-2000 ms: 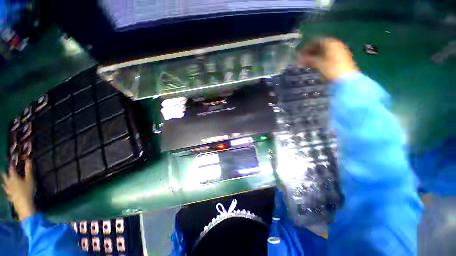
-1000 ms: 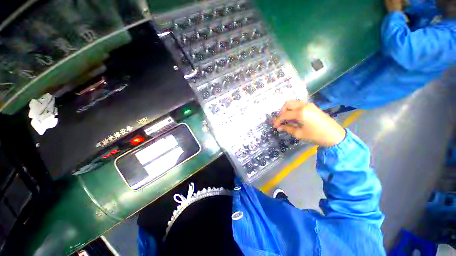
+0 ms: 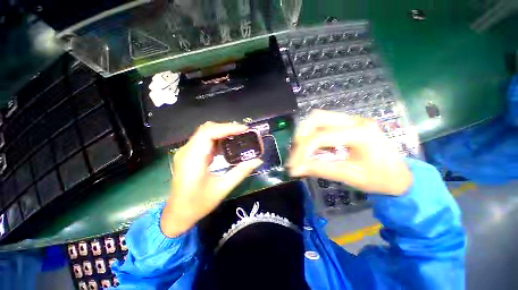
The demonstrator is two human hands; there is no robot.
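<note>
My left hand holds a watch case between thumb and fingers, above the front of the black box. The case is a dark rounded square with a rose-gold rim. My right hand is just to its right, over the clear blister tray, blurred and overexposed. Its thumb and fingers are curled towards each other; whether they pinch a small part cannot be told. The hands do not touch. The left hand partly hides a glossy dark panel on the green mat.
The black heating box lies in the centre, with a crumpled white patch on it and a clear guard above. A black compartment tray is left, a lower parts tray lower left. Small dark parts lie right. Blue clothing shows at the right edge.
The view has swung back from the right. My left hand has come into view with the watch case. My right hand has moved from the blister tray's near right part towards the left hand.
</note>
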